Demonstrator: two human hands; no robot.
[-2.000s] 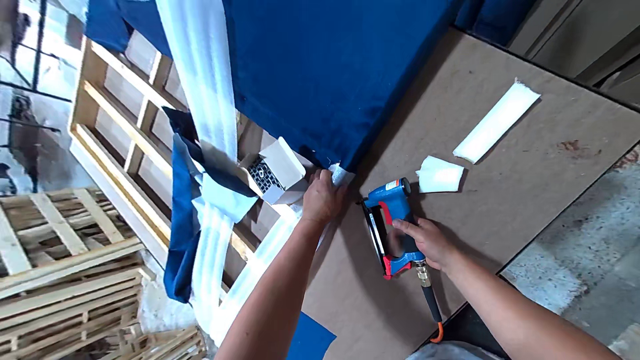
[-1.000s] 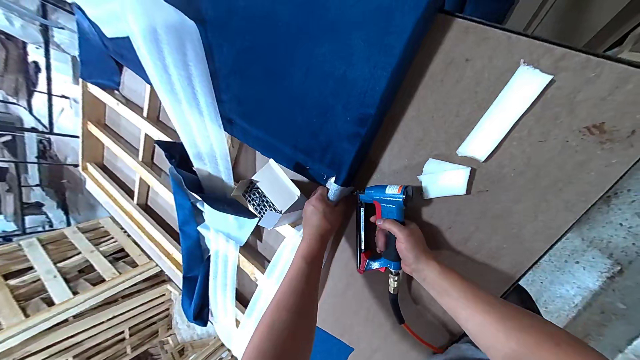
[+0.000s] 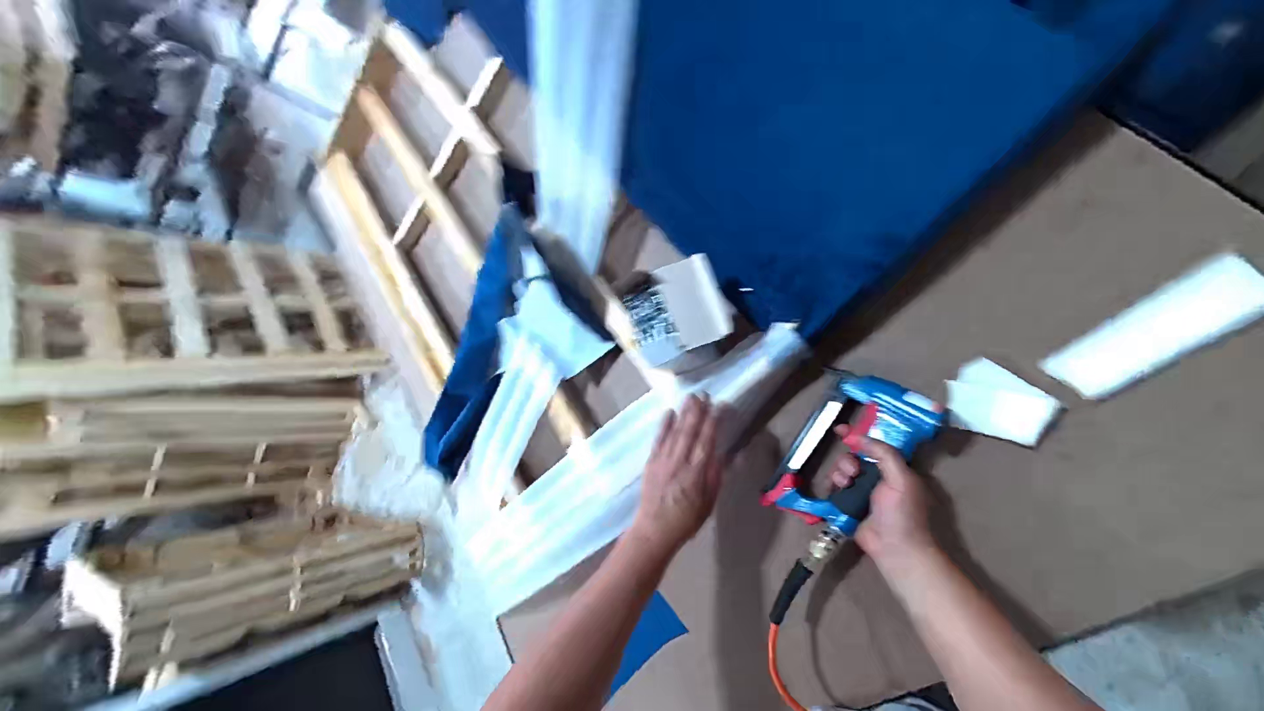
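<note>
My left hand [image 3: 681,469] lies with its fingers flat on a white padding strip [image 3: 583,484] that runs along the edge of a wooden frame [image 3: 400,212]. In my right hand [image 3: 889,494] is a blue and red pneumatic staple gun [image 3: 869,434], its nose near the strip's upper end, with an orange air hose [image 3: 777,657] below. Blue fabric [image 3: 829,148] covers the part above. An open white box of small metal pieces [image 3: 691,301] rests on the frame just above my left hand.
White padding offcuts [image 3: 1002,400] and a longer white strip [image 3: 1155,321] lie on the brown board [image 3: 1116,494] at right. Loose blue fabric [image 3: 474,365] hangs over the frame. Slatted wooden frames [image 3: 188,365] are stacked at left. Another white strip [image 3: 583,118] hangs across the frame.
My left hand has let go of the fabric corner and moved down the white strip, its fingers now spread flat. The staple gun has tilted and sits a little away from the corner.
</note>
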